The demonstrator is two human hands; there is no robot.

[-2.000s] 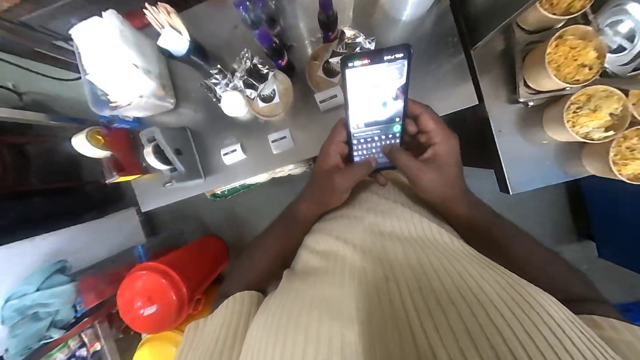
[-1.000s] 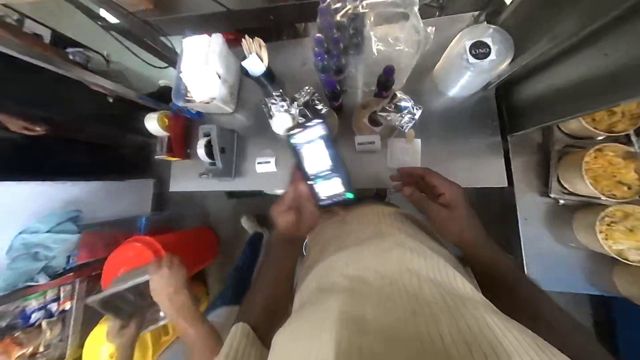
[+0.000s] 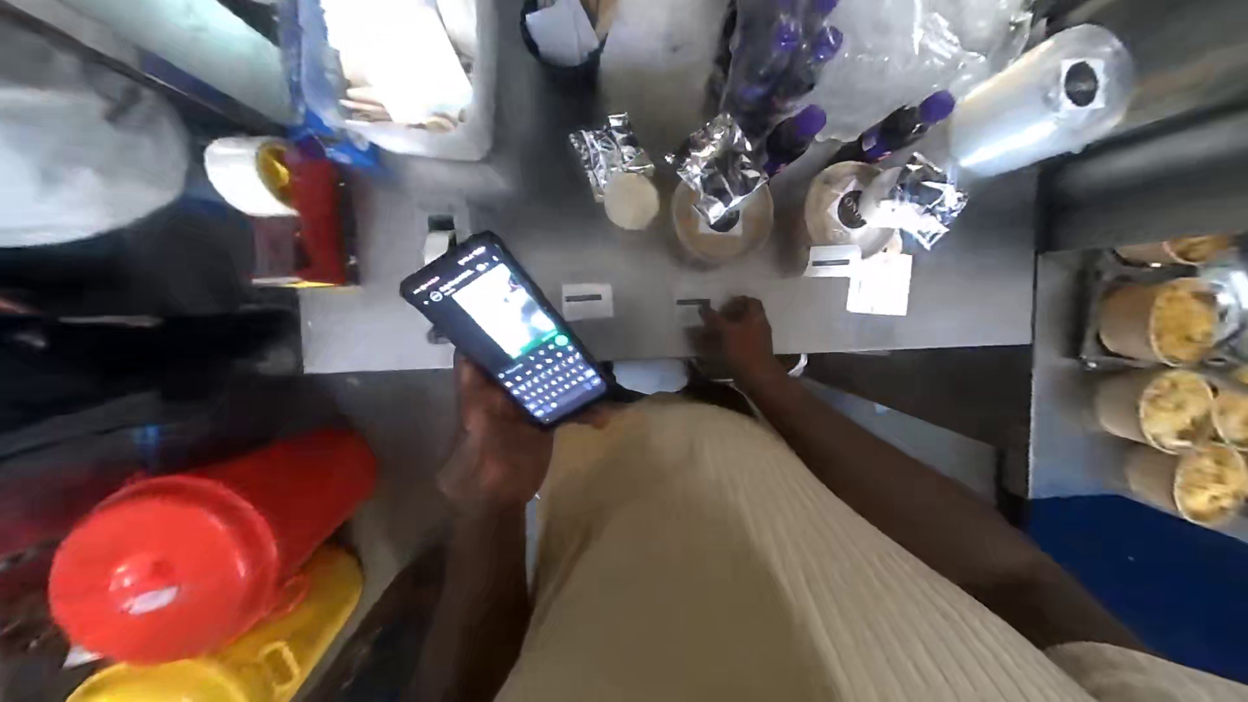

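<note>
My left hand [image 3: 497, 439] holds a lit smartphone [image 3: 507, 327], its screen showing a picture above a keyboard. At the front of the steel counter, my right hand [image 3: 741, 336] touches a small printed paper slip [image 3: 692, 304] with its fingertips; whether it pinches the slip is unclear. Another slip [image 3: 587, 301] lies to the left of it. Behind them stand a lidded round container [image 3: 721, 229] with crumpled foil [image 3: 719, 168] on top and a small round tub [image 3: 632, 201] by more foil. A second lidded container [image 3: 846, 207] is further right, near a white paper [image 3: 879, 285].
Purple-capped bottles [image 3: 795, 136] and a clear plastic cylinder [image 3: 1043, 102] stand at the back. A tape dispenser [image 3: 307, 214] and a plastic bin [image 3: 478, 127] are at left. Food tubs [image 3: 1175, 409] stand at right. Red [image 3: 175, 565] and yellow containers [image 3: 312, 614] stand low at left.
My right hand has left the phone and moved onto a slip on the counter. The phone stays in my left hand. Another person's hands, at lower left one second ago, are gone from there.
</note>
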